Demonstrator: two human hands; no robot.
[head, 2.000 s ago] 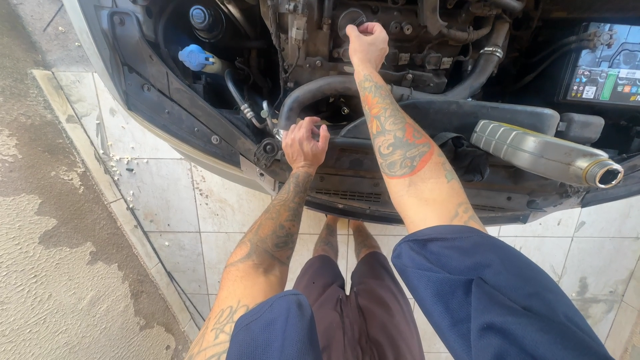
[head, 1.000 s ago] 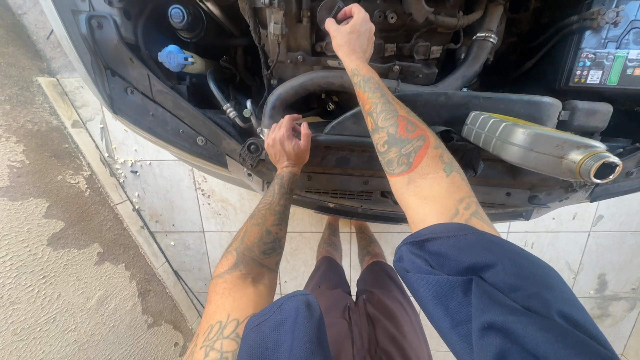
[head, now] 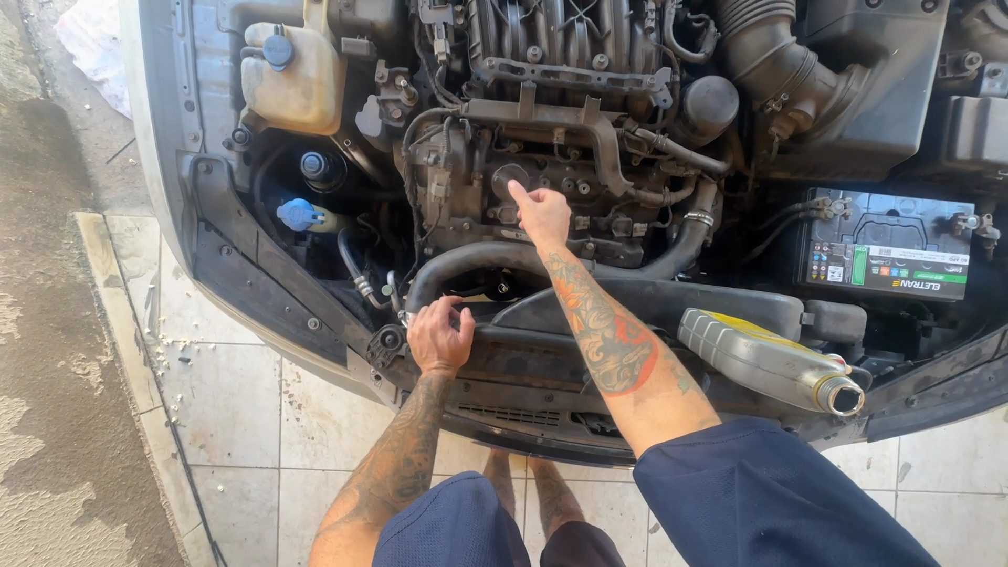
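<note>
My right hand (head: 545,214) is at the round black oil filler cap (head: 510,179) on the engine's valve cover, its thumb and curled fingers at the cap's lower right edge; whether they grip it I cannot tell. My left hand (head: 439,335) rests with bent fingers by the left end of the thick black radiator hose (head: 488,258), at the front of the engine bay, and holds nothing that shows. To the right of my right forearm a grey oil bottle (head: 756,354) lies on its side on the front panel, its uncapped mouth pointing right.
A car battery (head: 886,244) with cable clamps sits at the right. The blue-capped washer filler neck (head: 299,214) and a yellowed plastic reservoir (head: 291,87) are on the left. The intake manifold (head: 567,39) and the ribbed air duct (head: 787,55) lie farther back.
The view has shifted to show more of the rear engine bay. My right hand stays at the cap, and my left hand remains near the hose end.
</note>
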